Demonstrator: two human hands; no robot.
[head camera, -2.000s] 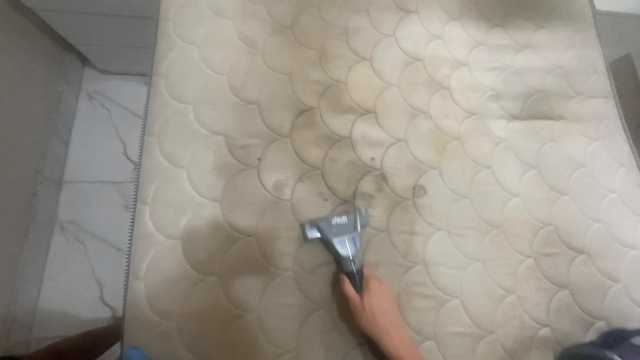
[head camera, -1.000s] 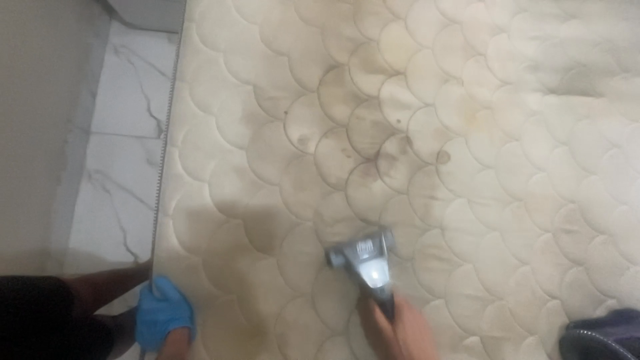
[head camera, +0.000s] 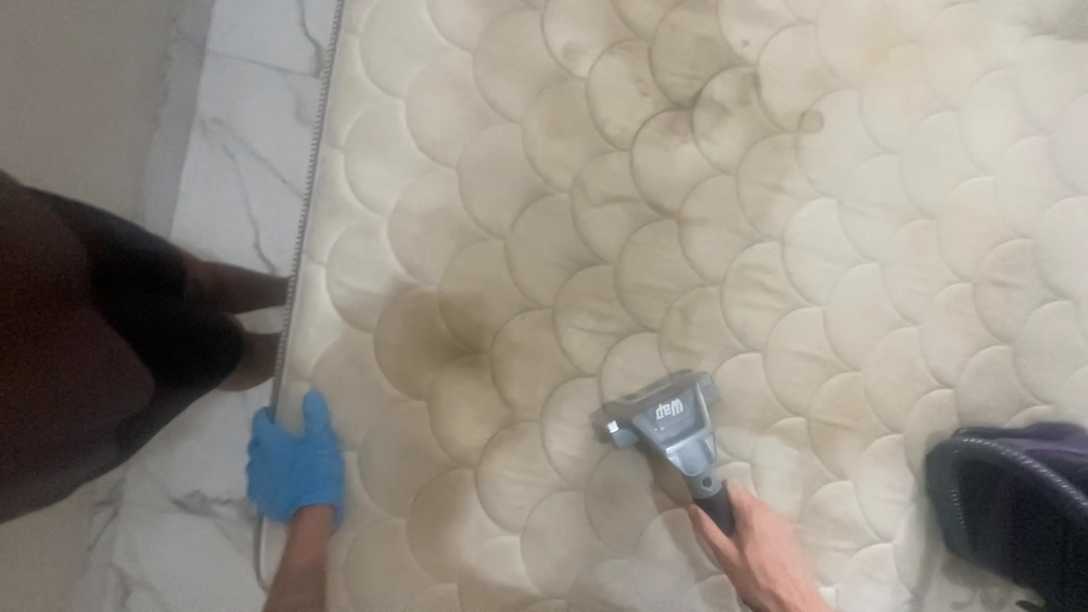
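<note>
My left hand (head camera: 295, 466), in a blue glove, rests on the left edge of a quilted, stained cream mattress (head camera: 527, 280), its thumb on top and its fingers at the piped border. What the fingers grip at the side cannot be told. My bare right hand (head camera: 748, 540) holds the black handle of a grey Wap extractor nozzle (head camera: 671, 416), whose wide head lies against the mattress at lower centre. Brown stains spread over the quilting above and left of the nozzle.
At the lower right, a dark machine or bag with a ribbed hose (head camera: 1003, 510) stands on the mattress. A person's legs in dark clothing (head camera: 127, 331) are at the left, over marble-look floor tiles (head camera: 246, 153). A wall runs along the far left.
My gloved left hand has come further into view at the mattress edge. The nozzle has moved down the mattress, toward me, with my right hand on it. The view has shifted.
</note>
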